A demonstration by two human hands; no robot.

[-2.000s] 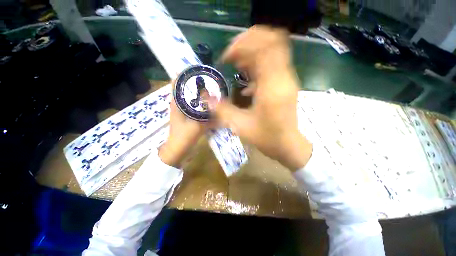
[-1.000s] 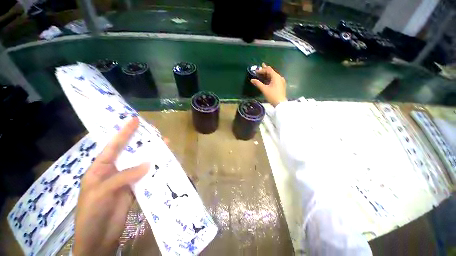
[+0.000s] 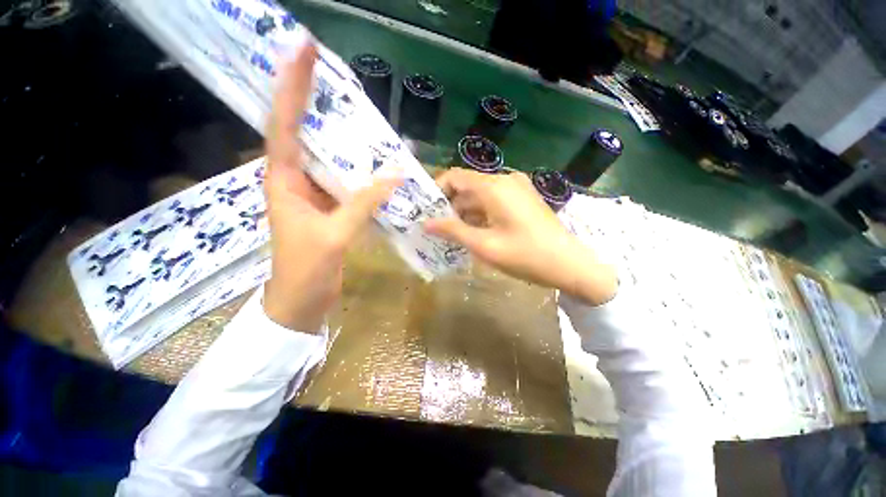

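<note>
My left hand [image 3: 306, 218] holds a long white carrier strip [image 3: 340, 160] with blue 3M print and dark shapes, slanting from the upper left to the middle. Its index finger lies along the strip. My right hand [image 3: 515, 228] is at the strip's lower right edge, thumb and curled fingers pinching there; whether a small adhesive piece is between them cannot be seen. Black cylindrical housings stand beyond my hands: one [image 3: 481, 152] just behind my right hand, another [image 3: 552, 188] partly hidden by it.
Several more housings [image 3: 422, 102] stand on the green conveyor [image 3: 670, 180]. Sheets with dark branching shapes [image 3: 175, 248] lie at left on the brown bench [image 3: 466, 354]. Large white sheets [image 3: 680, 320] lie at right. Dark parts [image 3: 719, 116] are massed beyond the conveyor.
My right hand has come back from a housing on the conveyor to the strip. My left hand and the strip have moved up and right. The view has shifted and tilted.
</note>
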